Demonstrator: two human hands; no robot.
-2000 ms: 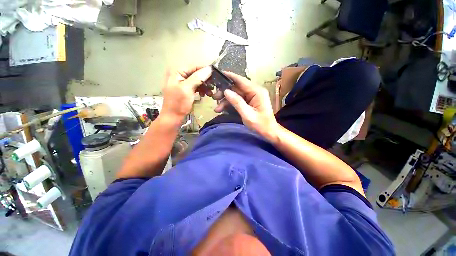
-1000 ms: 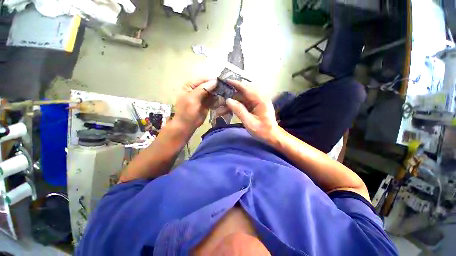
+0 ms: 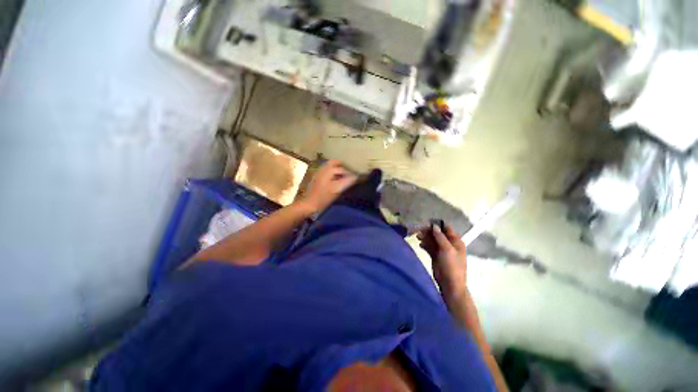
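Observation:
My right hand [image 3: 450, 256] is in front of my body at the right, with a small dark piece [image 3: 439, 227] between its fingertips. Only the top of the piece shows; its full shape is hidden and blurred. My left hand [image 3: 331, 184] is over my lap at the left, its fingers curled. Whether it holds anything cannot be told. The two hands are well apart.
The worn cream machine table [image 3: 360, 86] stands ahead, with dark parts and coloured-handle tools [image 3: 438, 113] on it. A blue basket [image 3: 172, 241] is at the left beside a tan board [image 3: 272, 172]. Pale cloth [image 3: 650, 199] lies at the far right.
The view has swung to the left, bringing the machine table ahead. My hands, together around the dark piece before, have moved apart; a dark piece is now in my right fingertips.

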